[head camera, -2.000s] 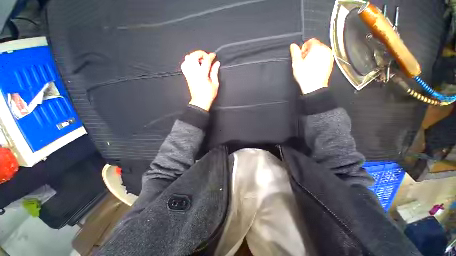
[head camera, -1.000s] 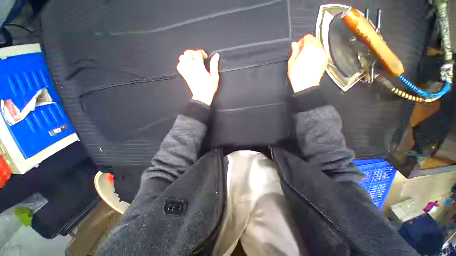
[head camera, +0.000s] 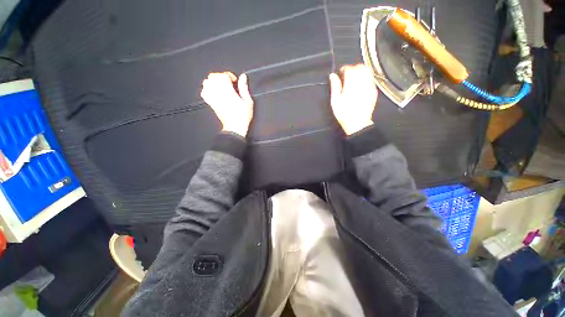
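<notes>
A black garment (head camera: 186, 80) lies spread over the dark ribbed pressing table (head camera: 427, 148), with paler seam or crease lines across it. My left hand (head camera: 229, 102) rests on the cloth near its middle, fingers curled at a seam, thumb up. My right hand (head camera: 355, 99) is at the garment's right edge, fingers curled on the cloth. Both hands seem to pinch the cloth; the fingertips are partly hidden. The steam iron (head camera: 396, 56) with its orange-brown handle (head camera: 427, 44) stands on the table just right of my right hand.
A blue and yellowish hose and cord (head camera: 495, 99) runs right from the iron. A blue crate (head camera: 455, 217) is low at the right. A blue-topped box (head camera: 31, 148) is at the left, with a cream-rimmed bin (head camera: 124, 259) below the table's left edge.
The view has shifted, so the table, iron and box appear further left. Both hands sit slightly lower on the cloth, at about the same seam. The iron stays in place on the table.
</notes>
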